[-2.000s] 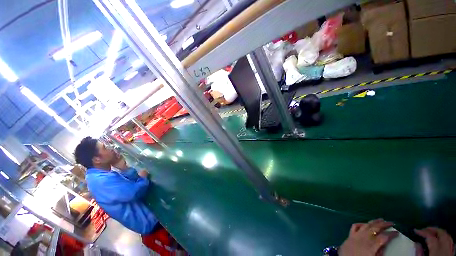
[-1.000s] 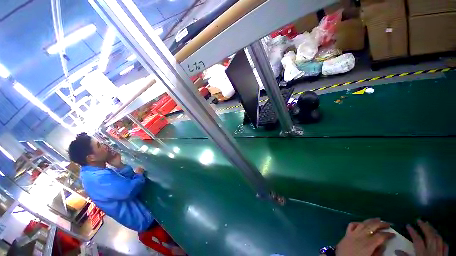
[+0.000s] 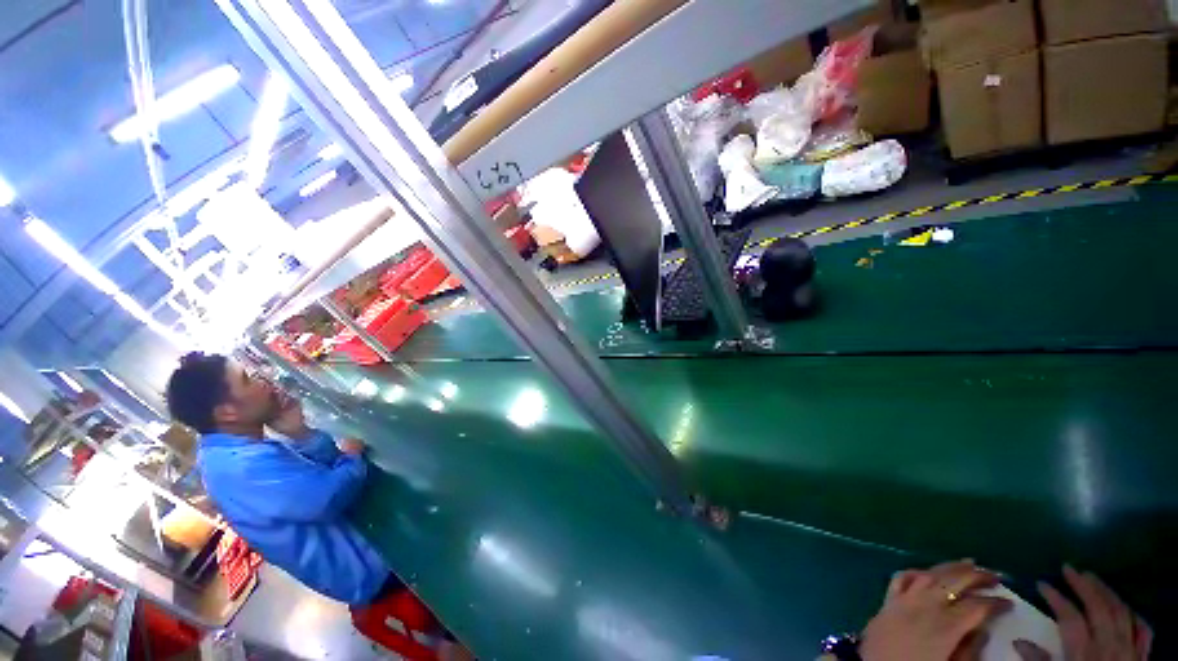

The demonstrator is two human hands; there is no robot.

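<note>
A small pale, whitish object (image 3: 1021,630) lies between my two hands at the bottom right edge, over the dark green belt (image 3: 827,452). Its lower part is cut off by the picture's edge, and I cannot tell whether it is a box or a label stack. My left hand (image 3: 933,617), with a ring and a dark wristband, rests its fingers on the object's left and upper side. My right hand (image 3: 1095,622) is at its right side, fingers spread and touching its edge.
A slanted metal post (image 3: 517,304) stands on the belt. A laptop (image 3: 627,233) and a black round object (image 3: 784,278) stand beyond. A person in blue (image 3: 278,497) sits at the left. Red trays (image 3: 381,329), plastic bags (image 3: 788,142) and brown cartons (image 3: 988,103) are farther off.
The view has shifted slightly. My left fingers have moved a little over the pale object, and my right fingers are more spread and raised than before.
</note>
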